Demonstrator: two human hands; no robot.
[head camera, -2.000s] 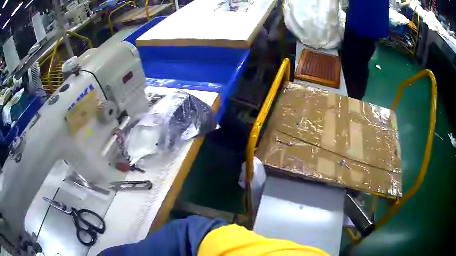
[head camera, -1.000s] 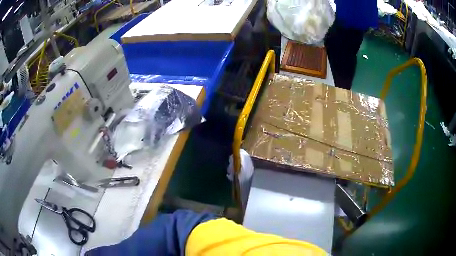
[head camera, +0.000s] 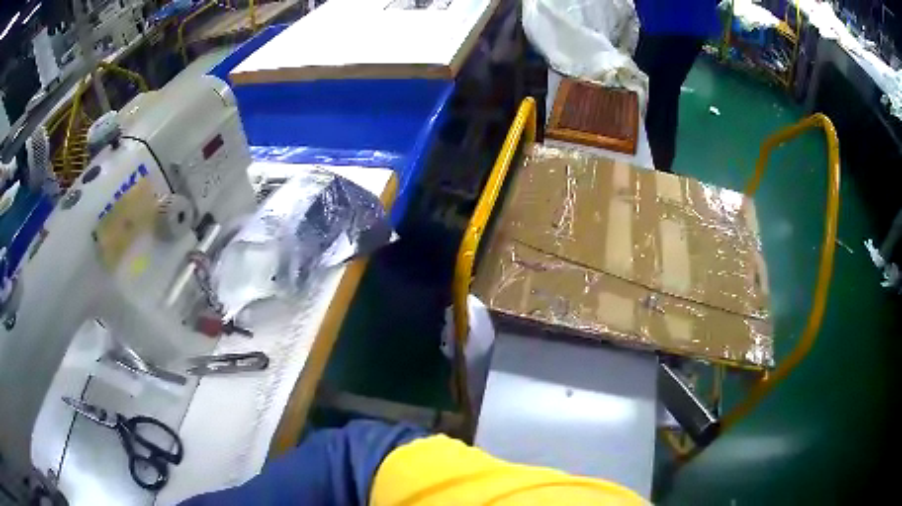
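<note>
Neither of my hands is in the picture; only a blue sleeve and yellow garment of mine show at the bottom edge. The off-white sewing machine (head camera: 148, 217) stands on the white table at the left. Black-handled shears (head camera: 134, 440) lie on the table below its arm, blades pointing left. Slim silver snips (head camera: 228, 363) lie just above and right of them. A small dark reddish tool (head camera: 220, 326) lies by the crinkled clear plastic bag (head camera: 297, 237), behind the snips.
A yellow-railed trolley holds plastic-wrapped cardboard (head camera: 633, 257), right of the table. A grey metal surface (head camera: 569, 410) is in front of it. A brown slatted board (head camera: 593, 116), a large white bag (head camera: 584, 40) and a person in blue (head camera: 671, 59) are behind. A white-topped table (head camera: 366, 38) stands beyond.
The view has shifted, so the machine and trolley sit further left. The person in blue has changed stance, and the white bag beside them has changed shape.
</note>
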